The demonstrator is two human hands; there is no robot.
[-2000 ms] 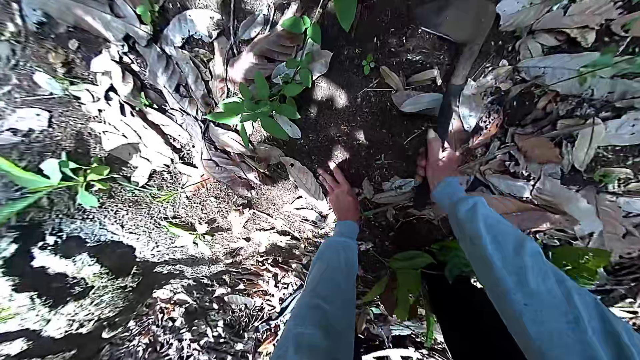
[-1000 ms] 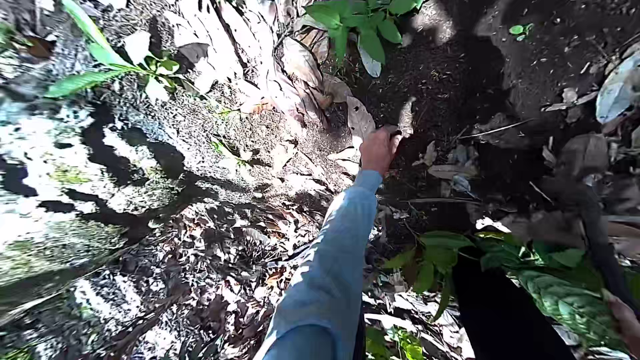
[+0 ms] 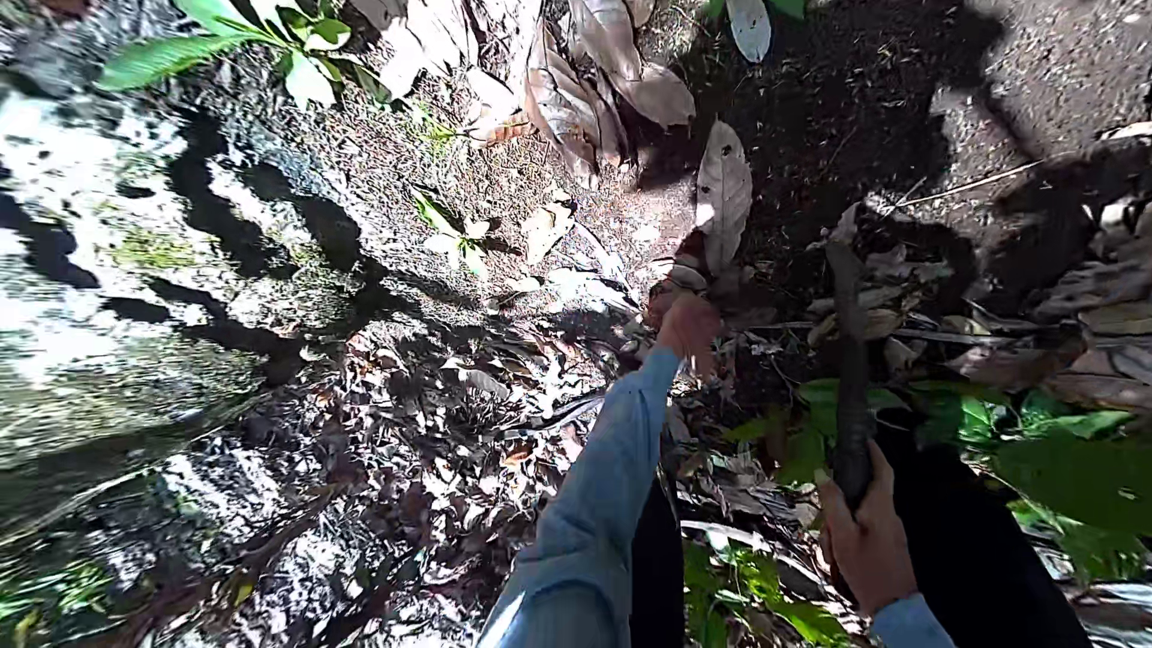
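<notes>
My left hand [image 3: 691, 328] is blurred, low over the leaf litter near the middle of the view. Just beyond its fingers lies a rounded brown and pale thing [image 3: 670, 286], too blurred to name; whether the hand grips it is not clear. A large dry leaf [image 3: 724, 193] lies on the soil above that hand. At the lower right, my right hand [image 3: 866, 531] is closed around a dark, stick-like tool handle [image 3: 850, 387], which points away from me over the ground. No blade can be made out at its far end.
A pale, mossy rock [image 3: 171, 279] fills the left side. Green seedlings [image 3: 306, 45] grow at the upper left, and broad green leaves [image 3: 1080, 472] are by my dark-clothed leg [image 3: 981, 540] at the right. Dark bare soil [image 3: 837, 117] and dry leaves cover the slope.
My right hand, earlier on the tool near the soil, has drawn back towards my legs with it. My left hand has moved from the soil down to the leaf litter. The view has shifted left.
</notes>
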